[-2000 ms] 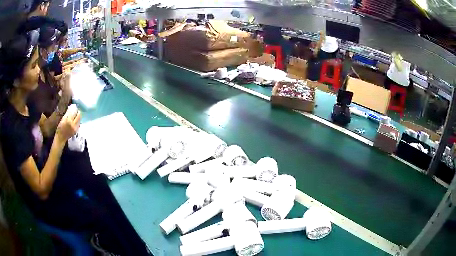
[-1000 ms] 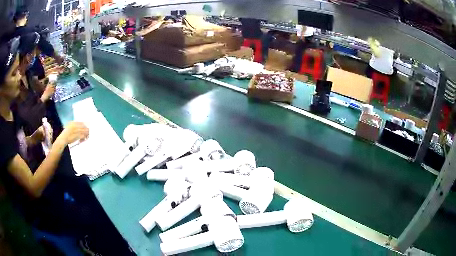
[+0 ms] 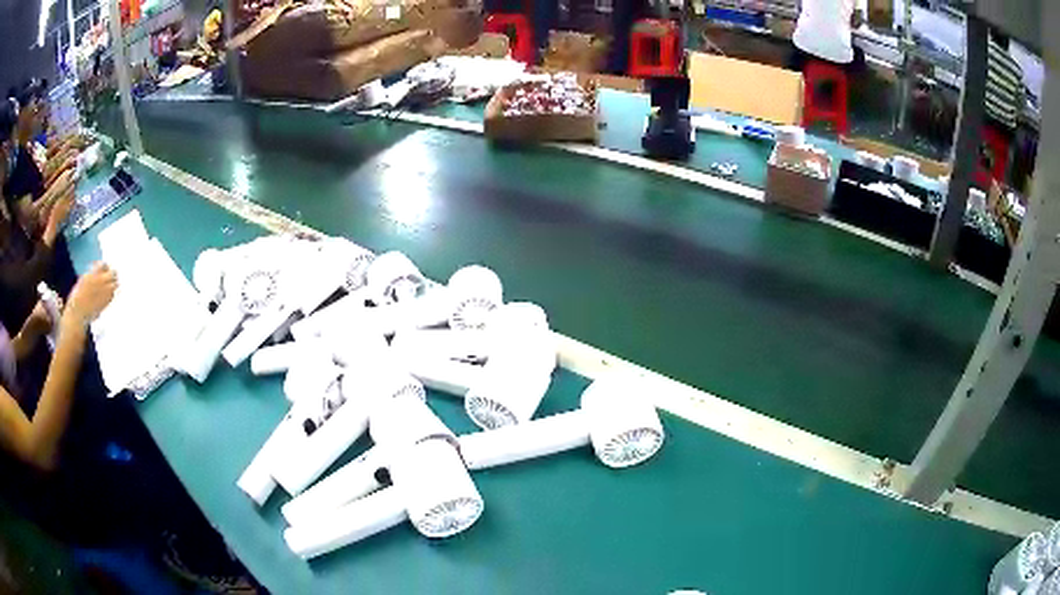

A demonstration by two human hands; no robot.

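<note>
Several white handheld fans lie in a loose, overlapping pile on the green bench, left of centre. One fan at the pile's right side lies with its slotted grille towards me and its handle pointing left. Another fan lies at the pile's front, also with its grille showing. Neither my left hand nor my right hand is in the picture. A small white rounded edge shows at the bottom rim, too cut off to identify.
Coworkers sit along the left; one bare arm is near a white sheet. A pale rail and upright post border the dark green conveyor. White parts show bottom right. A parts box stands beyond.
The view has turned right and down, so the fan pile sits further left and higher. White parts at bottom right and a white edge at the bottom rim have come into view.
</note>
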